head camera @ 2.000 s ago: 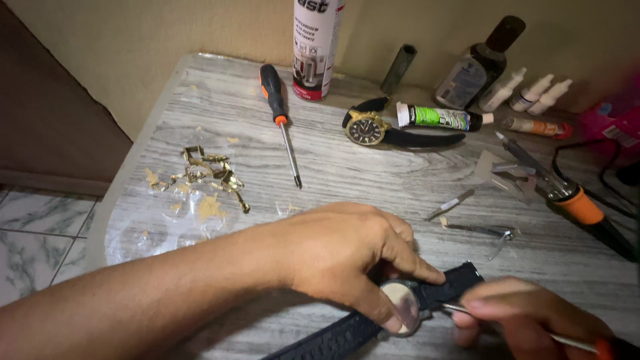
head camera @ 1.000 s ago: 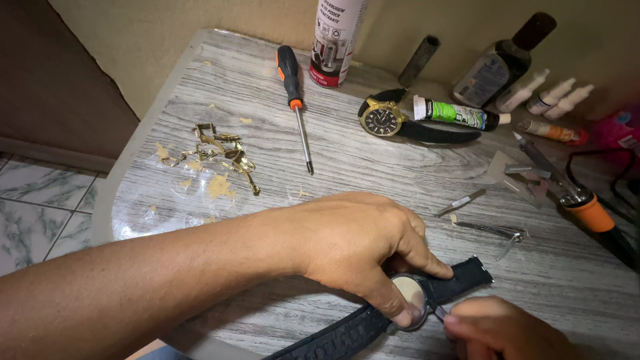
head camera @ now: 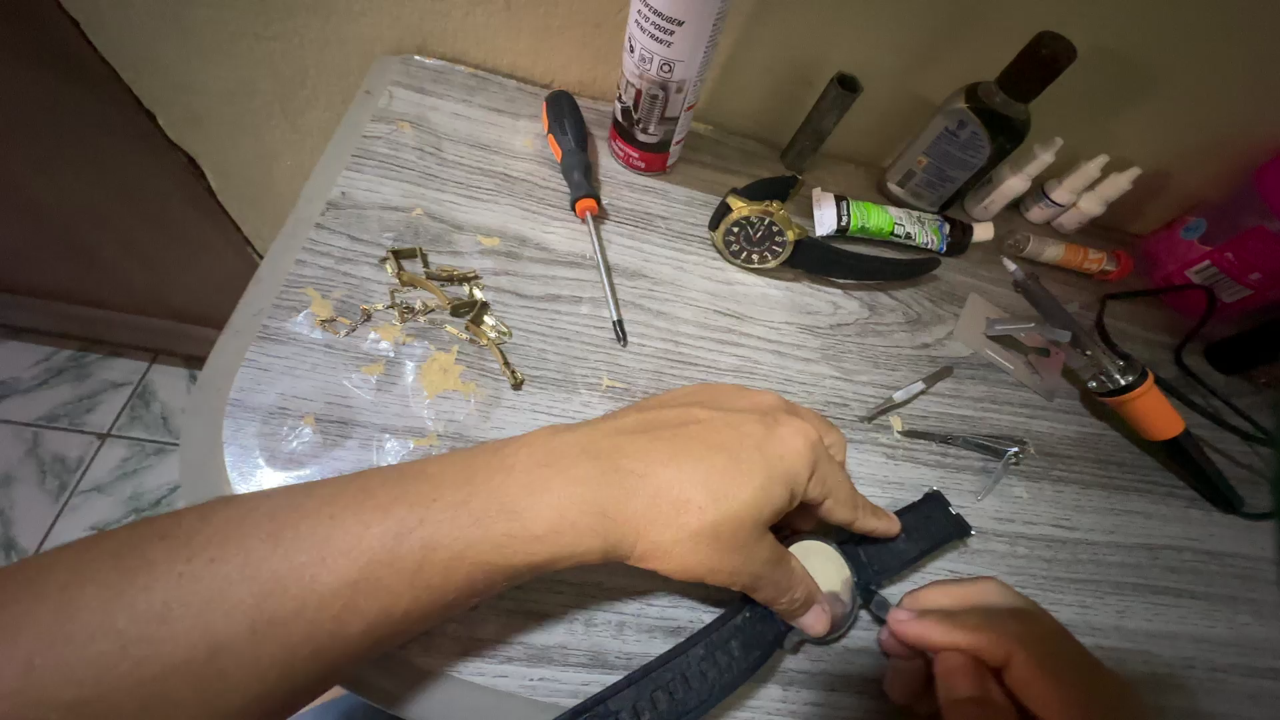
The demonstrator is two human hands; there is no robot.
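Observation:
A wristwatch with a black strap lies face down on the wood-grain table. My left hand presses on it, thumb on the pale case back and index finger on the short strap piece. The longer strap piece runs toward the bottom edge. Right of the case, my right hand pinches a small dark tool whose tip is at the joint of case and short strap. Most of that tool is hidden by the fingers.
A screwdriver, gold-coloured bracelet pieces and a spray can stand or lie beyond the left arm. Farther right are a gold watch, a glue tube, a dark bottle, a nail clipper and a soldering iron.
My left hand stays on the watch. Two seconds ago my right hand showed a tool with a red and black handle; now only a short dark part shows at the fingertips.

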